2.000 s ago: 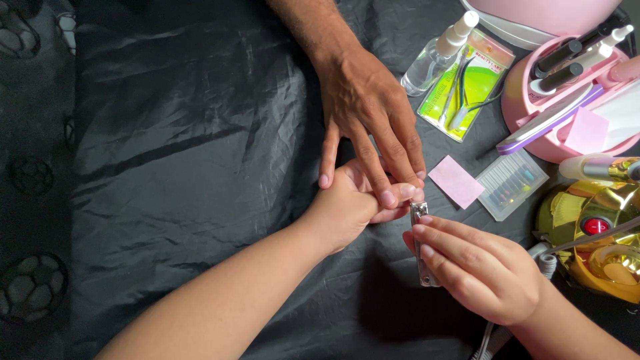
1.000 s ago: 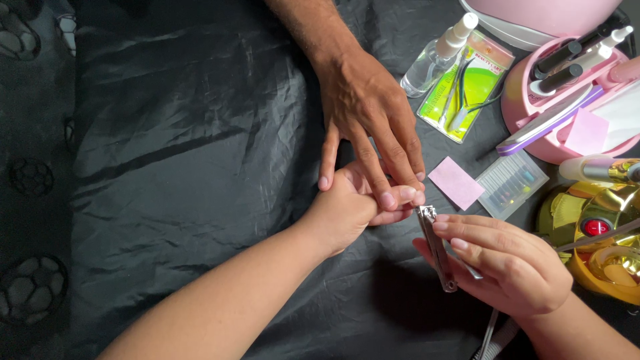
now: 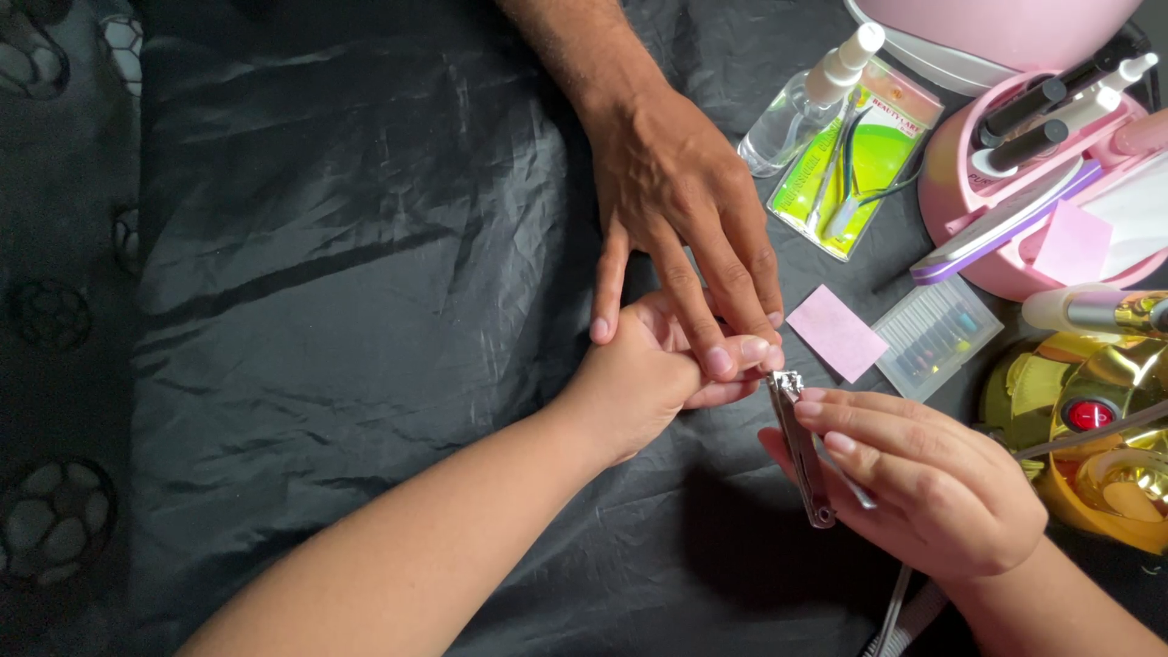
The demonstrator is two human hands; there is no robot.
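Another person's hand (image 3: 684,201) reaches in from the top, back up and fingers spread. My left hand (image 3: 639,374) is under its fingers, with my thumb and fingers around the tip of one of them. In my right hand (image 3: 912,474) is a metal nail clipper (image 3: 803,456), its lever swung out from the body. The clipper's jaws are close to the fingertip that my left hand holds; whether they touch the nail cannot be told. Part of my right thumb is hidden behind the clipper.
A black cloth (image 3: 347,301) lies beneath the hands. At the right are a spray bottle (image 3: 794,119), cuticle nippers (image 3: 853,182) on a green packet, a pink pad (image 3: 837,333), a clear plastic case (image 3: 940,338), a pink organizer (image 3: 940,182) with bottles and files, and a shiny gold device (image 3: 1049,392).
Since two seconds ago, my right hand has shifted a little to the right and turned, and the clipper's body slants more. My left hand and the other person's hand have stayed in place.
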